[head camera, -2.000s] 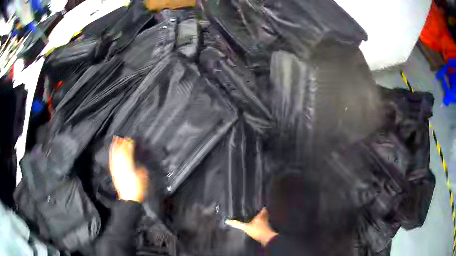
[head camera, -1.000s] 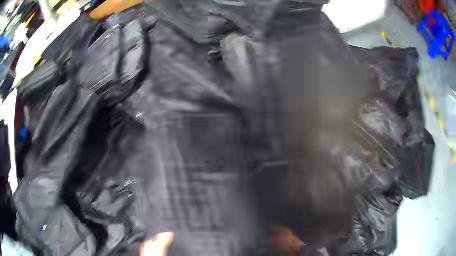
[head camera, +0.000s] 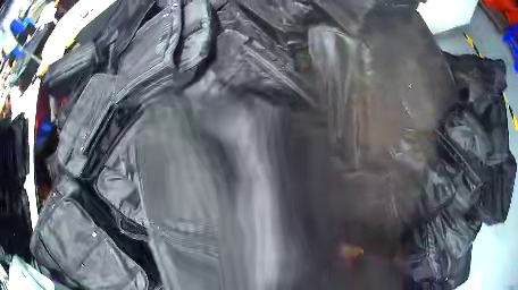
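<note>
A large black backpack (head camera: 227, 198) fills the middle and bottom of the view, blurred and close to the camera. A small, blurred, skin-toned patch near the bottom, right of the middle, looks like part of my right hand (head camera: 352, 250). The rest of that hand is hidden in blur and black fabric, so its grip cannot be told. My left hand is not in view. More black backpacks lie heaped around, one with a zip line at the lower left (head camera: 85, 243).
A white block or panel (head camera: 448, 14) stands at the upper right. Yellow-black floor tape (head camera: 508, 107) runs down the right edge over grey floor. Orange fabric (head camera: 504, 10) and a blue object (head camera: 512, 48) are at the upper right. A white table edge (head camera: 32, 153) is at the left.
The blurred backpack in the middle appears larger and closer. My left hand, seen earlier at the bottom, is out of view, and my right hand has become a faint patch.
</note>
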